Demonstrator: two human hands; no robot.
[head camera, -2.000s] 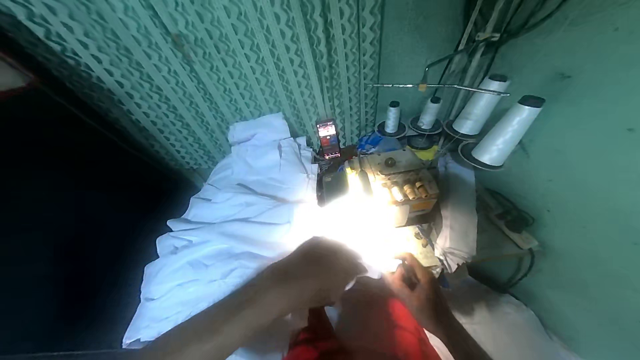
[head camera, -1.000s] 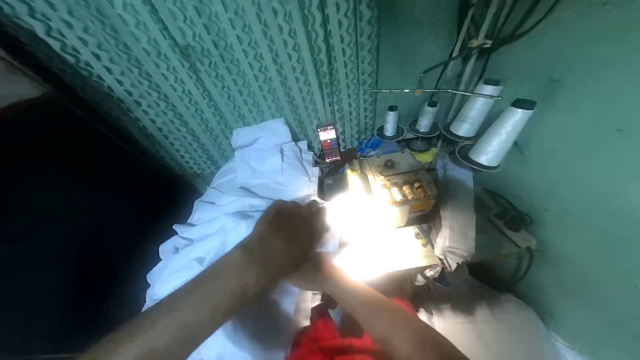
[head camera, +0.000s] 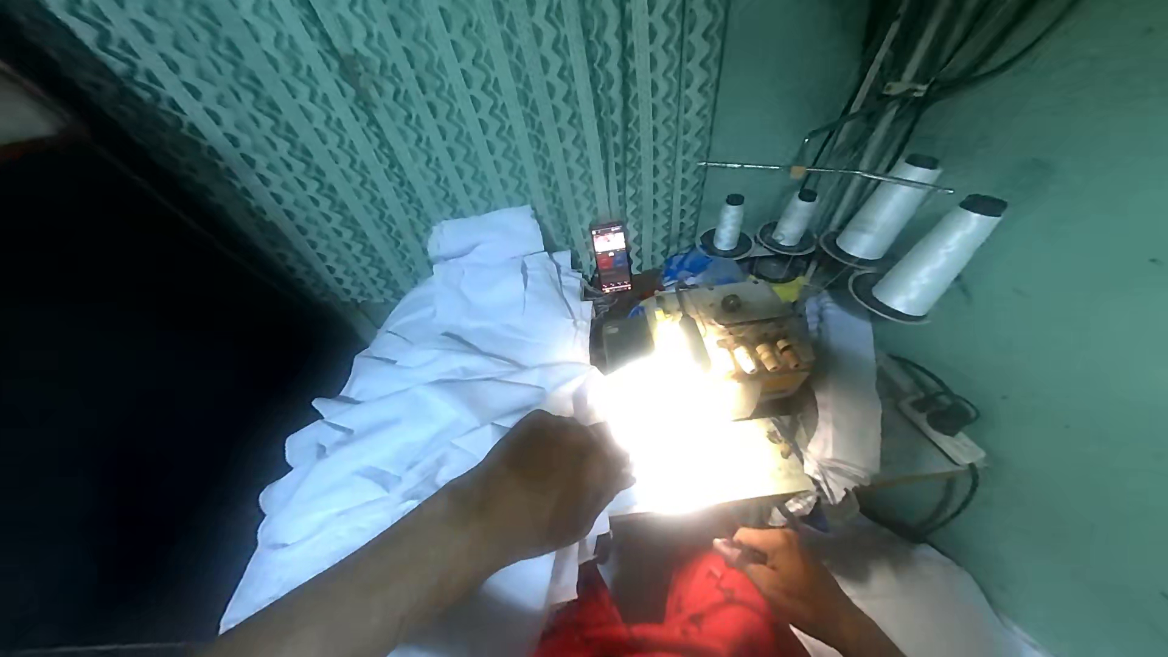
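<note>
An overlock sewing machine [head camera: 748,315] stands under a very bright lamp whose glare hides its needle area and most of the work plate. My left hand [head camera: 557,474] is curled at the left edge of the glare, over white cloth [head camera: 456,365]; whether its fingers grip the cloth cannot be told. Lower right, my right hand [head camera: 776,566] is at the front of the machine, above red patterned cloth [head camera: 712,598] over my lap. Its fingers are bent near a small dark thing that is too unclear to name.
White thread cones [head camera: 935,260] stand on a rack at right, below a metal thread guide [head camera: 826,170]. A lit phone [head camera: 611,258] leans behind the machine. A power strip [head camera: 944,429] with cables lies near the green wall. A patterned curtain [head camera: 547,119] hangs behind.
One second ago both hands were close together left of the glare. My right hand has since moved away to the right, down by the machine's front edge.
</note>
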